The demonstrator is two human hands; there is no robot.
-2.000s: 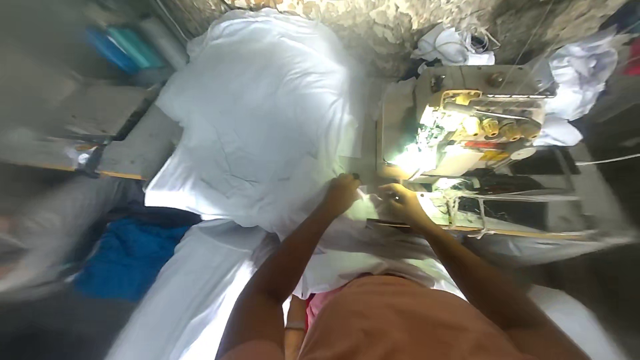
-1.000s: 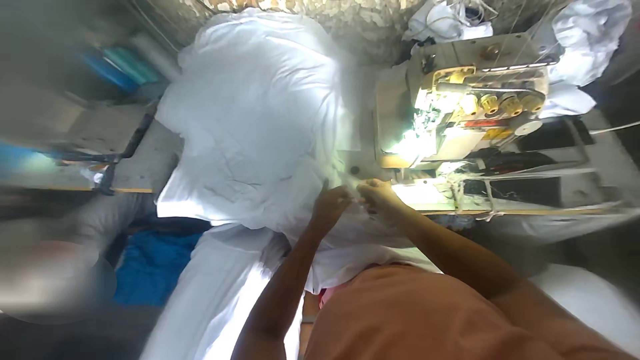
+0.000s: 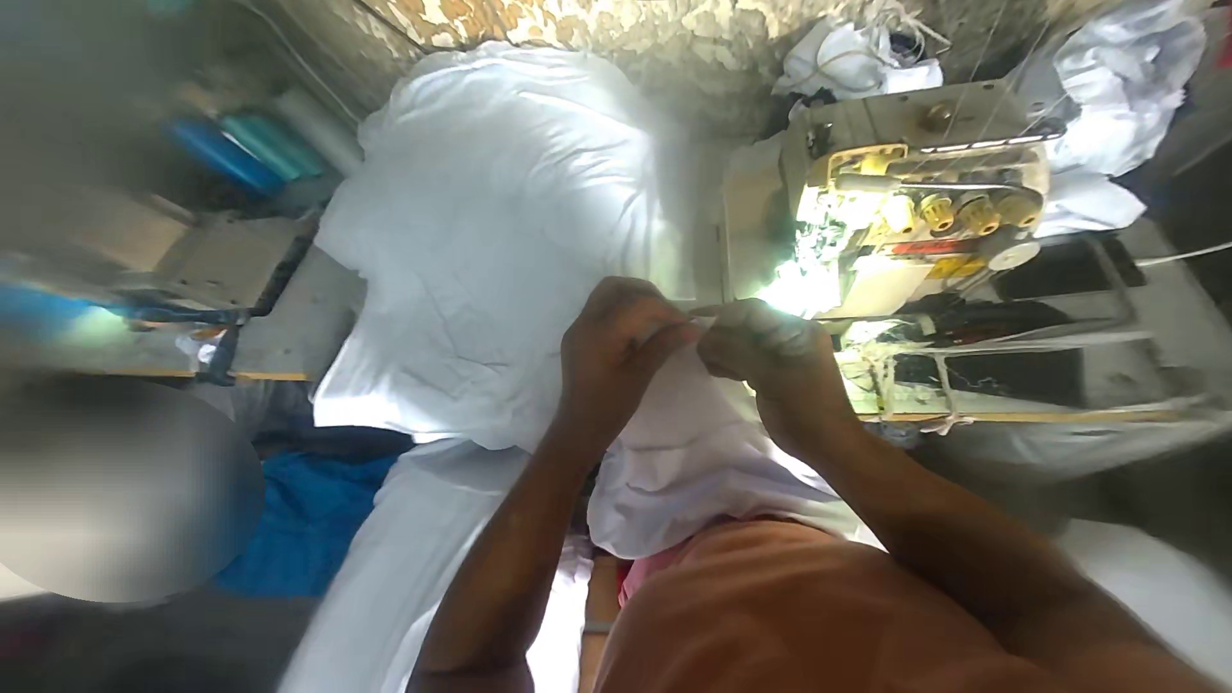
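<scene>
White fabric [image 3: 712,433] hangs from between my two hands and drapes down over my lap. My left hand [image 3: 626,337] pinches its upper edge with thumb and fingers. Close beside it on the right, my right hand [image 3: 770,351] is curled on the same edge, its fingertips partly hidden. Just right of and above my right hand stands an overlock sewing machine [image 3: 924,202] with yellow tension dials and a bright lamp. A large pile of white fabric [image 3: 500,212] lies on the table to the left of my hands.
A rough wall [image 3: 693,38] closes off the back. White scraps [image 3: 857,58] and a crumpled white bundle [image 3: 1121,87] lie behind the machine. At left are another machine [image 3: 231,260], blue and teal rolls [image 3: 226,154] and blue cloth [image 3: 313,520]. Loose threads [image 3: 948,385] hang at the table edge.
My hands have come up from lower at the cloth edge and are raised close together, with more of the white fabric hanging below them.
</scene>
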